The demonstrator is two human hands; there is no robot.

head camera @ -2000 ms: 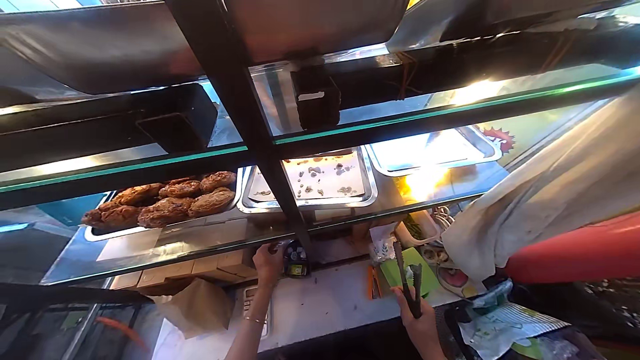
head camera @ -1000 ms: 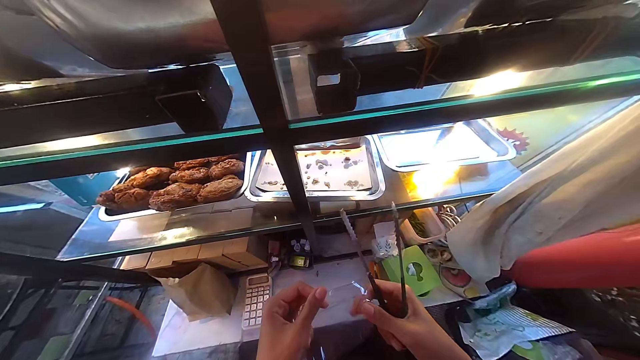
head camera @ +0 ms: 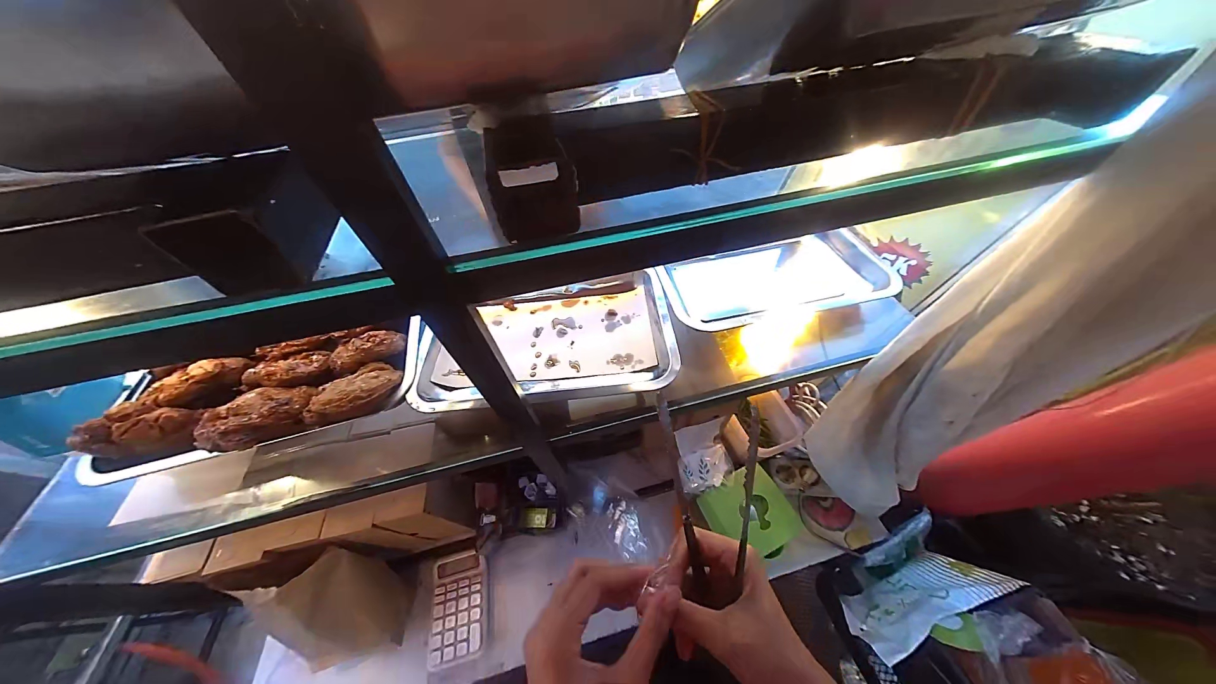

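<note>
My left hand (head camera: 598,617) and my right hand (head camera: 727,603) meet low in the middle, with a clear plastic bag (head camera: 622,532) pinched between their fingers. Metal tongs (head camera: 698,541) also stay in my right hand, their arms apart and pointing up toward the glass shelf. Behind the glass, browned cooked meat pieces (head camera: 261,408) fill a tray at the left. Beside it, a metal tray (head camera: 541,385) lined with stained paper holds dark crumbs. A white calculator (head camera: 458,608) lies left of my left hand.
A brown paper bag (head camera: 337,603) and cardboard boxes (head camera: 313,532) stand at the left. A green card (head camera: 750,508) lies behind my right hand. Another metal tray (head camera: 788,285) sits at the right, near a hanging pale cloth (head camera: 1007,256). Plastic packages (head camera: 936,594) are at the lower right. A dark frame (head camera: 408,247) crosses the view.
My left hand has moved from the back of the counter to my right hand. The hands have come together, and the clear bag now shows plainly at the fingers. The tongs remain in my right hand.
</note>
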